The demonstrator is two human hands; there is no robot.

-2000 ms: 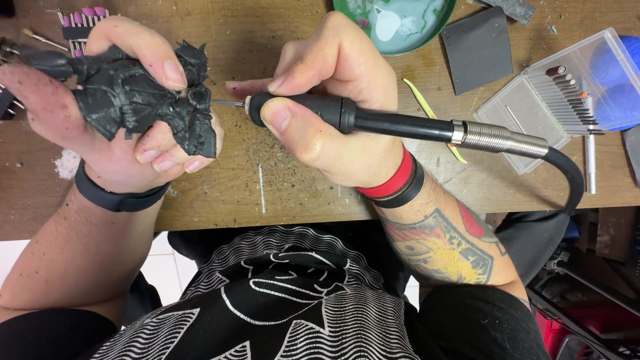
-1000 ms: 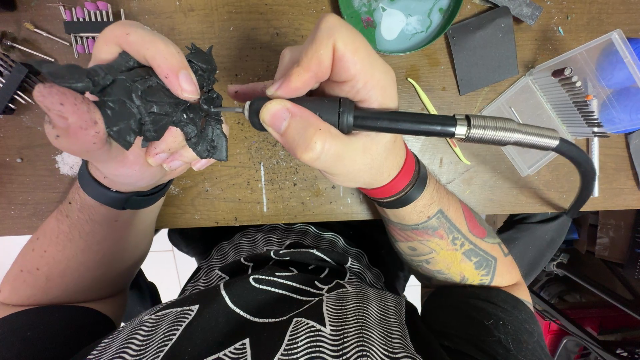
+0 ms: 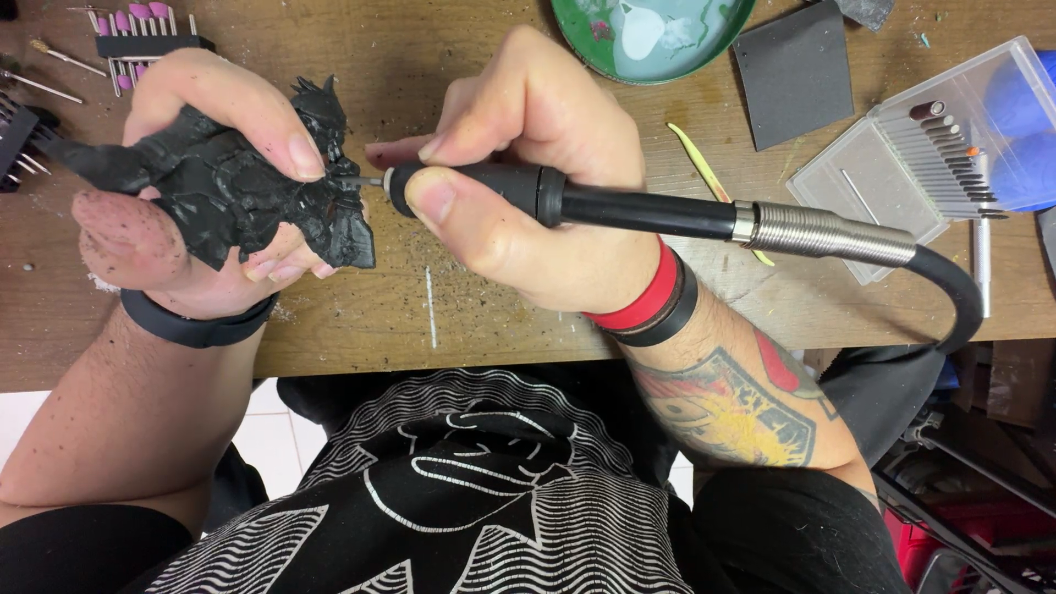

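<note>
My left hand (image 3: 206, 140) grips a black sculpted figure piece (image 3: 247, 186) with jagged, pointed edges, the thumb side pressing on its upper face and fingertips showing beneath. In my right hand (image 3: 528, 181) is the black handpiece of a flexible-shaft rotary tool (image 3: 643, 210), held like a pen. The thin metal bit (image 3: 359, 181) points left and meets the right part of the figure piece. Whether the bit is spinning cannot be told. A metal spring sleeve (image 3: 833, 233) and a black cable run from the handpiece to the right.
Dark shavings litter the wooden table (image 3: 396, 305). Rotary bits in a black holder (image 3: 157, 45) stand upper left. A green-rimmed dish (image 3: 652, 78), black sandpaper (image 3: 796, 74), a yellow-green tool (image 3: 701, 165) and a clear plastic bit case (image 3: 874, 173) lie towards the right.
My left hand has turned and shifted the figure piece, which now sits tilted differently against the bit. My right hand has stayed nearly in place with the handpiece.
</note>
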